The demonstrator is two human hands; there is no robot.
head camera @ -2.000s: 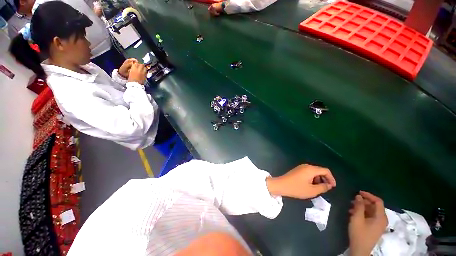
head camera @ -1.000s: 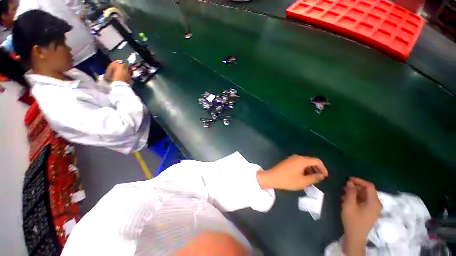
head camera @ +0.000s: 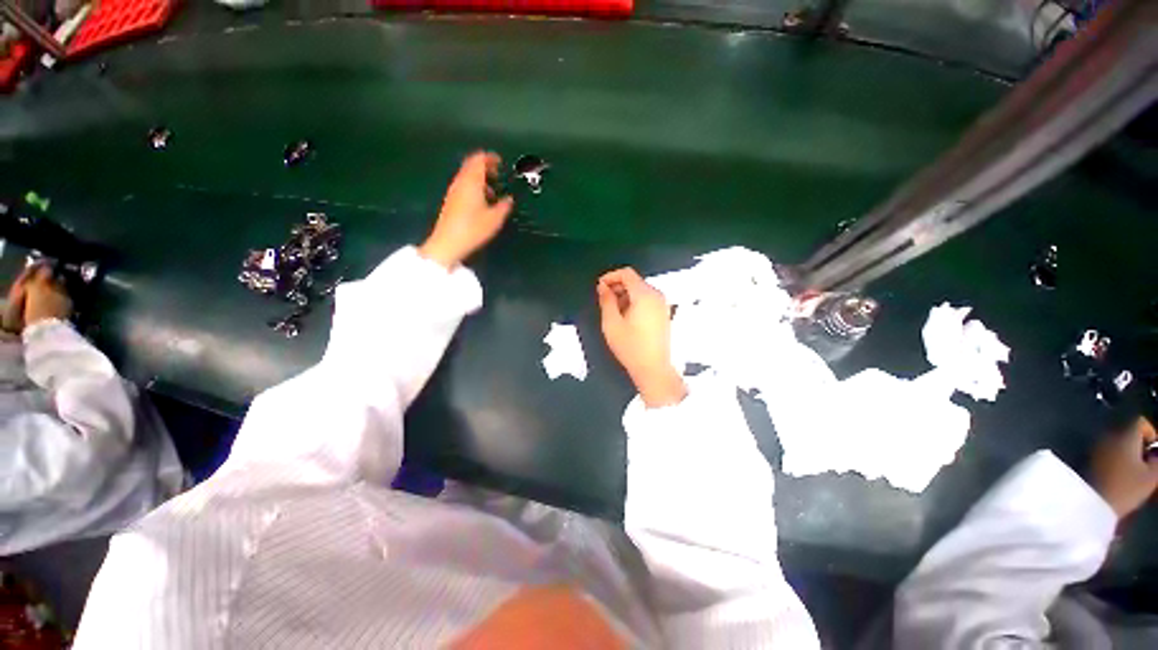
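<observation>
My left hand [head camera: 470,211] is stretched out over the dark green belt with its fingers apart. A single shiny metal piece [head camera: 531,172] lies just right of its fingertips, apart from them. My right hand [head camera: 635,328] is at the middle, its fingers curled, and the space inside them is too dark to tell if it holds anything. A small white wipe [head camera: 565,352] lies on the green surface between my arms. A pile of metal pieces [head camera: 295,262] lies at the left.
White wipes [head camera: 864,425] spread right of my right hand, with a clear bottle [head camera: 838,314] by the slanting metal post [head camera: 978,152]. A crumpled wipe [head camera: 965,352] lies farther right. Single pieces [head camera: 297,154] lie on the belt. Other workers' sleeves [head camera: 1016,552] show at both sides.
The view has swung right. My left hand has moved away from my right hand, out toward the single metal piece, and its fingers have spread. The post and more wipes have come into view.
</observation>
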